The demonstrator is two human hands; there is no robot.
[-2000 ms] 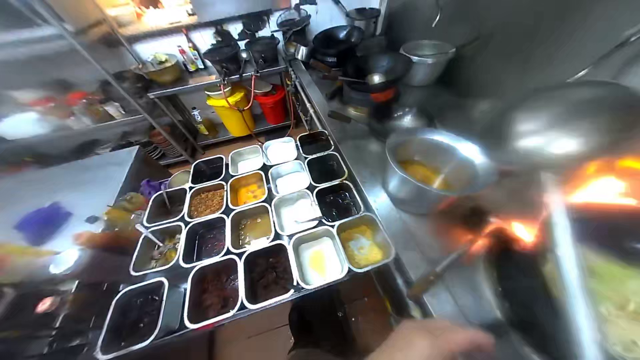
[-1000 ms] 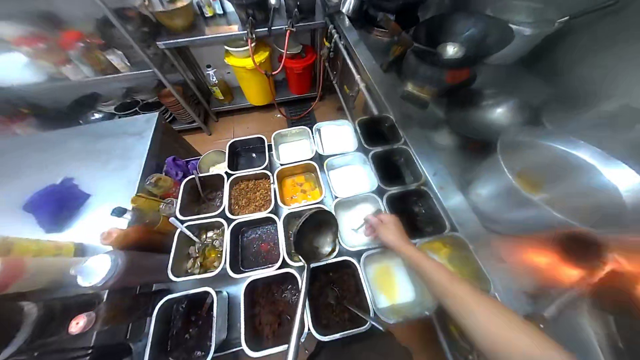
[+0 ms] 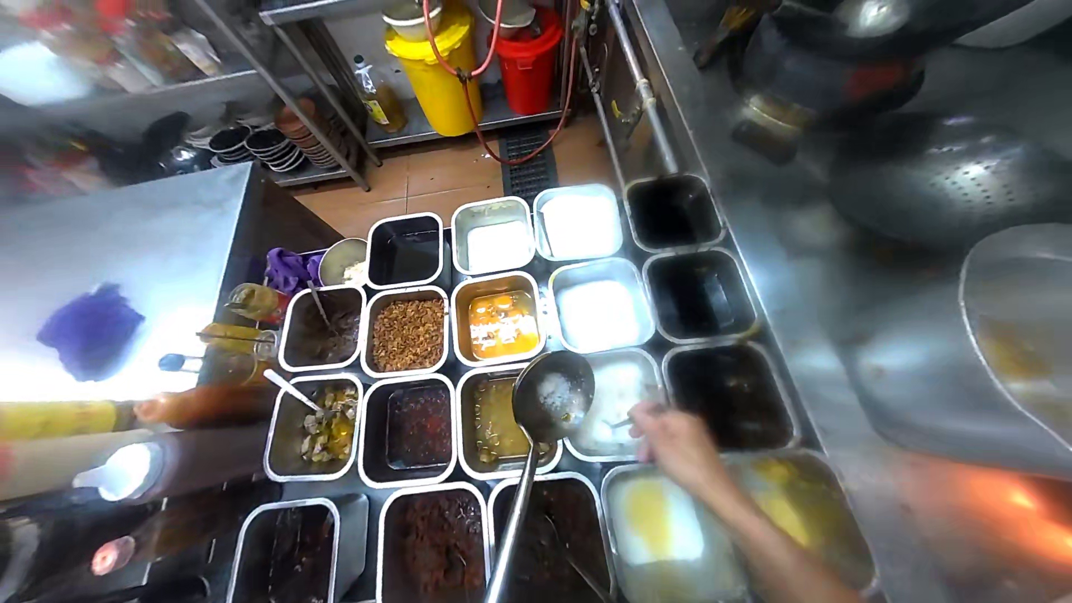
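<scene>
My right hand (image 3: 674, 440) reaches in from the lower right over a metal tub of white granules (image 3: 610, 423). Its fingers are closed on the handle of a small metal spoon (image 3: 621, 424), whose tip is at the granules. Just left of it, a steel ladle (image 3: 553, 397) hangs over the tub of yellowish liquid (image 3: 496, 419), with some whitish matter in its bowl. The ladle's long handle runs down out of the frame, and my left hand is not in view.
More square tubs surround these, with egg yolks (image 3: 502, 322), fried brown bits (image 3: 408, 333) and dark sauces (image 3: 431, 544). A flame (image 3: 1017, 502) burns at the lower right beside a large blurred metal pot (image 3: 980, 360). Bottles (image 3: 243, 356) stand at the left.
Since two seconds ago, my right hand has moved from the bottom edge to the tub of white granules, and the ladle has come over the tubs. The view has turned and moved closer.
</scene>
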